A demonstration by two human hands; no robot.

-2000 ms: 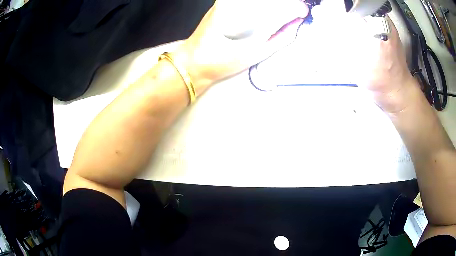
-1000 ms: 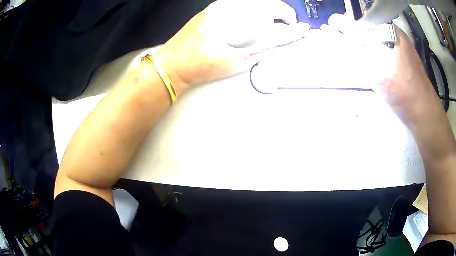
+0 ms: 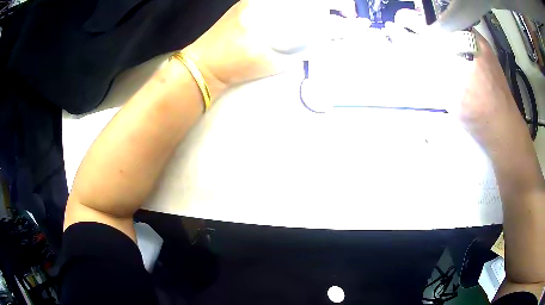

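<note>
Dark cloth, blue under the lamp (image 3: 401, 8), shows at the top right of centre by the small metal presser foot (image 3: 375, 11). My left hand (image 3: 299, 30) lies left of the foot, its fingertips beside the cloth, washed out by glare. My right hand (image 3: 445, 65) lies right of the foot, also overexposed, with its fingertips near the cloth. Whether either hand grips the cloth cannot be told. Part of the pale machine head (image 3: 472, 13) shows above my right hand. A large black garment piece (image 3: 119, 47) lies at the upper left, behind my left forearm.
The white machine table (image 3: 334, 173) has a thin dark outline of a plate near its middle. Black cables (image 3: 520, 83) and thin metal tools (image 3: 529, 36) are at the right edge. Dark cloth hangs at the left. White papers (image 3: 493, 275) show at the lower right.
Both hands have shifted slightly right from two seconds ago. My left hand has since moved up a little, and a short dark mark on the plate now shows below it.
</note>
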